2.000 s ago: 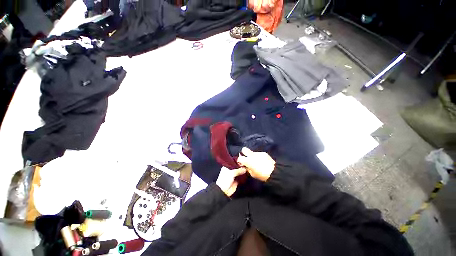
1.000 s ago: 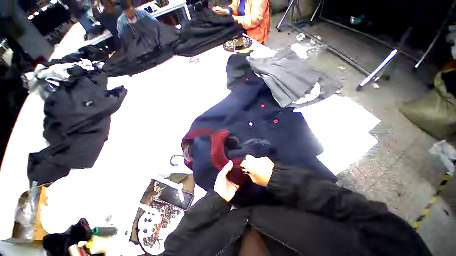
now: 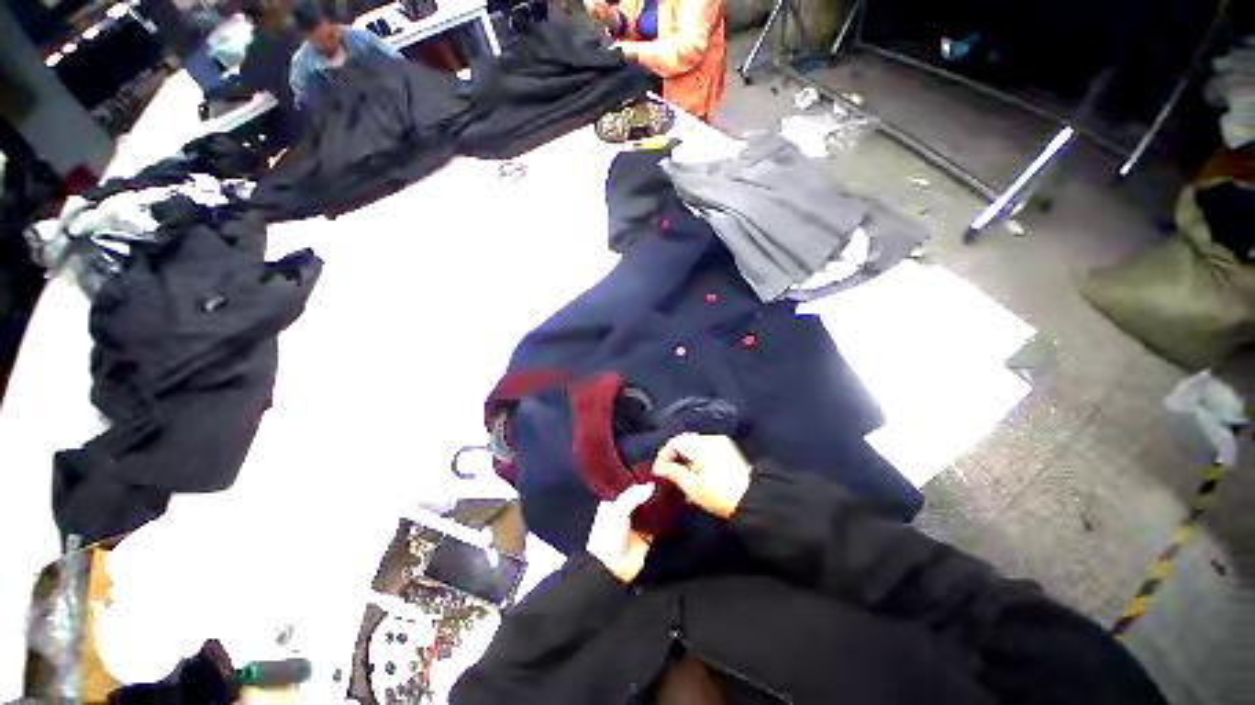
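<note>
A navy coat (image 3: 812,372) with small red buttons lies spread on the white table in front of me. My left hand (image 3: 622,532) grips the lower end of the dark red trim (image 3: 596,434) from the left. My right hand (image 3: 703,474) is on the same trim just to the right, its fingertips pinched together at the trim's edge. A needle or thread is too small to make out. A hanger hook (image 3: 472,460) sticks out left of the trim.
A tray (image 3: 403,561) of small pieces with a dark flat rectangle (image 3: 472,566) on it is left of the coat. A green spool (image 3: 275,672) is at lower left. Black garments (image 3: 186,372) lie left. Grey cloth (image 3: 771,207) covers the coat's far end. People are across the table.
The view has tilted up, showing more of the people at the far side and fewer spools. My left hand has shifted slightly along the trim; both hands stay at it.
</note>
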